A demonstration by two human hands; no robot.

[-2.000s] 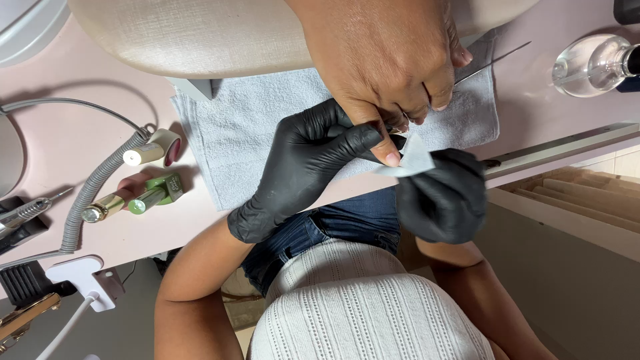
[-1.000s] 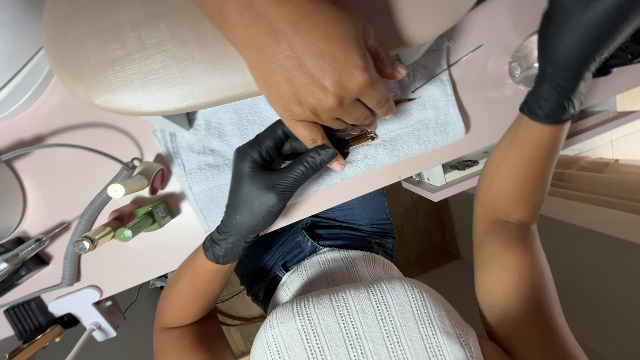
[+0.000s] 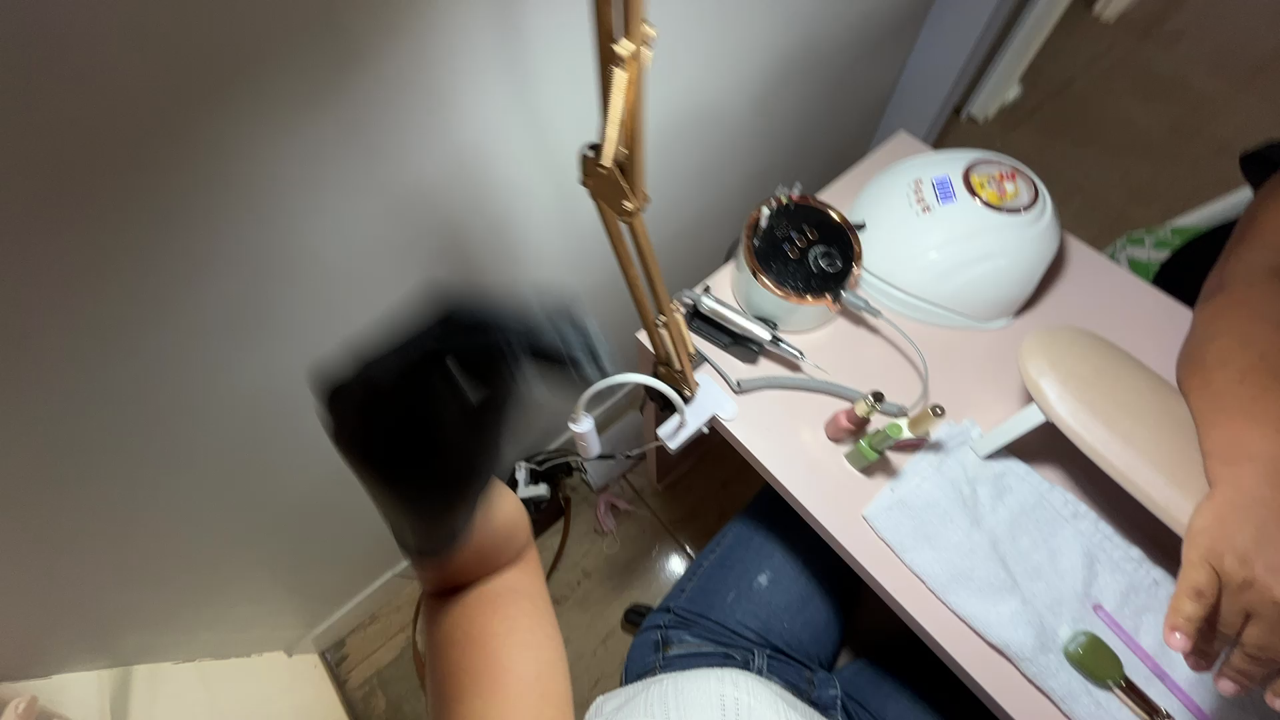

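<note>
My left hand [image 3: 430, 430], in a black glove, is raised beside the wall, left of the table and away from the items on it. Motion blurs its fingers, and whether it holds anything cannot be told. My right hand is out of view. Another person's hand [image 3: 1225, 590] rests at the right edge over the pale towel [image 3: 1010, 535]. Close to that hand lie a purple stick [image 3: 1145, 655] and a green bottle [image 3: 1093, 657] with a dark and gold neck or cap. Pink [image 3: 848, 420] and green [image 3: 872, 446] polish bottles are grouped beyond the towel.
A padded armrest [image 3: 1110, 420] stands by the towel. Behind are a white nail lamp [image 3: 955, 240], a round drill unit [image 3: 800, 250] and a drill handpiece [image 3: 745, 322] in its cradle. A gold lamp arm [image 3: 625, 230] and a white clip [image 3: 695, 412] occupy the table corner.
The view has swung far to the left. My left hand has let go of the other person's fingers and moved off the towel. My right hand, reaching out a second ago, has left the view.
</note>
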